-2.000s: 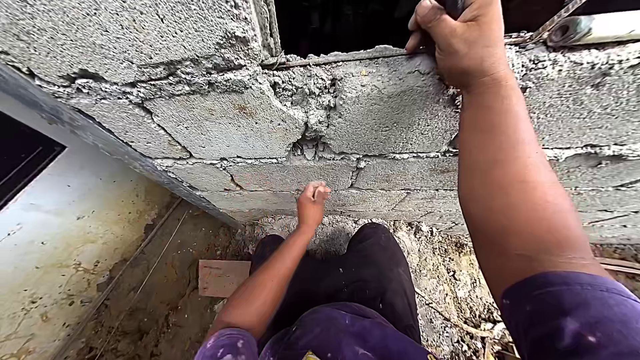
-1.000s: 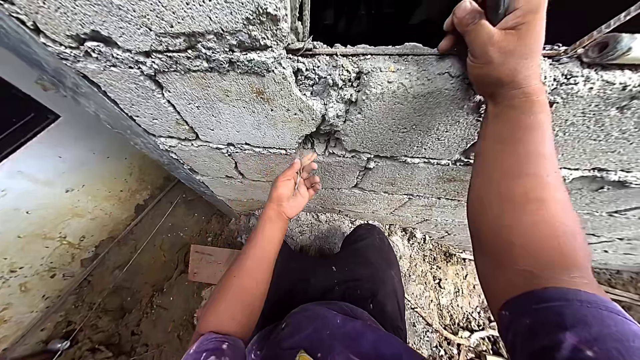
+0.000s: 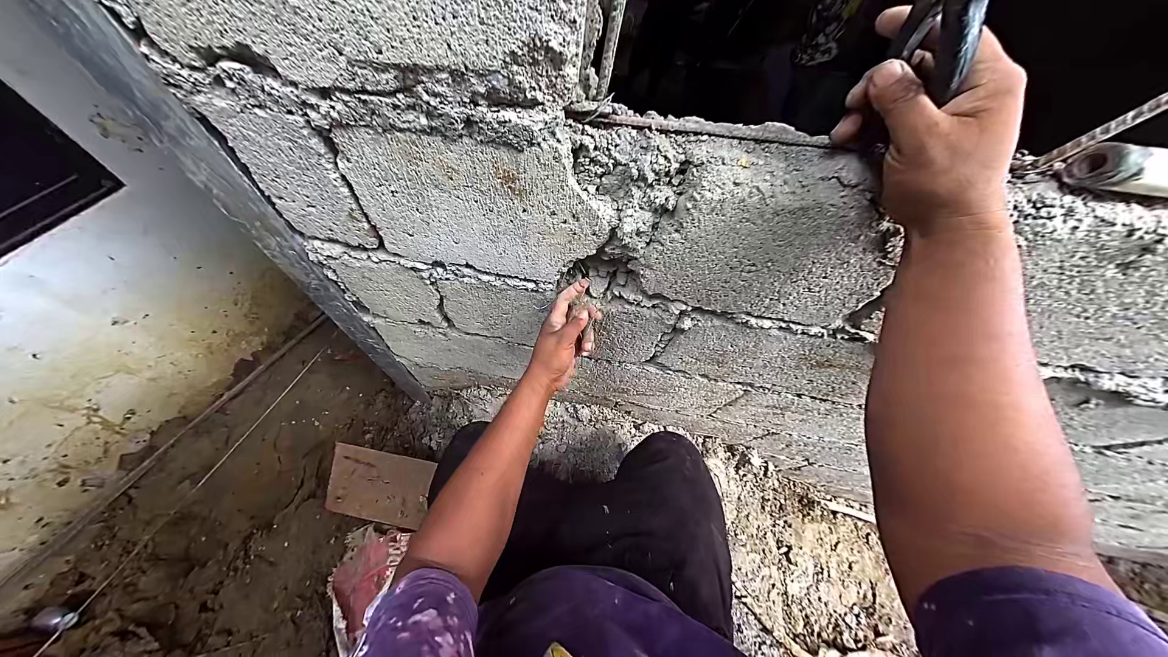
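Note:
My left hand (image 3: 568, 336) is raised against a concrete block wall (image 3: 766, 228), its fingertips just below a broken hole (image 3: 610, 265) in the mortar. Its fingers are curled, and whether something small lies between them is hard to tell. Above and right, my right hand (image 3: 954, 119) grips the dark handles of a tool (image 3: 958, 46), perhaps pliers, at the top edge of the wall by a dark opening. The tool's head is out of sight.
A steel reinforcing bar (image 3: 1106, 130) and a metal tube end (image 3: 1109, 167) lie at the opening's right. A grey post (image 3: 246, 205) stands at the left. Below are a wooden board (image 3: 379, 485), a red-and-white sack (image 3: 360, 575), muddy ground (image 3: 228, 529) and a taut string (image 3: 196, 484).
My left hand has risen from lower on the wall to the broken hole. My right hand stays at the wall's top edge with the dark tool.

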